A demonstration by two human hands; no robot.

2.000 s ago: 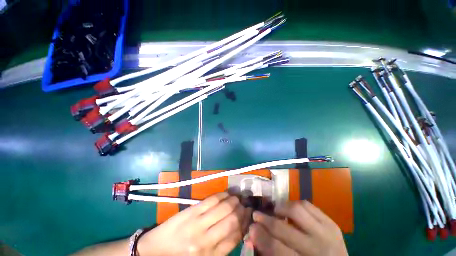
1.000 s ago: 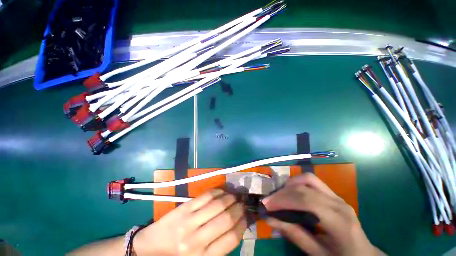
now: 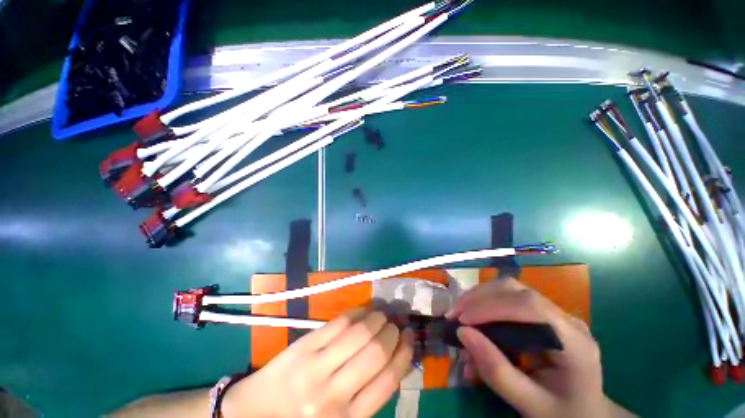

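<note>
A wire harness with a red-and-black plug (image 3: 189,307) has two white sleeved legs. The upper leg (image 3: 384,273) lies across the orange base board (image 3: 572,302), its coloured wire ends past the board's top edge. The lower leg runs into my left hand (image 3: 339,367), whose fingers pinch it near its end. My right hand (image 3: 531,343) holds a black-handled tool (image 3: 519,335) pointing left at my left fingertips. Dark small parts between the fingertips are mostly hidden. The fixture with grey tape (image 3: 408,291) shows just above the fingers.
A harness bundle with red plugs (image 3: 122,162) lies at upper left, another bundle (image 3: 674,196) at right. A blue bin (image 3: 61,122) holds black parts. Loose black housings (image 3: 350,162) lie on the green mat. A pale rail (image 3: 539,61) crosses behind.
The black tool, not visible at first, now shows clearly in my right hand, turned more level than a second ago. My left hand stays at the lower leg. The view has shifted slightly.
</note>
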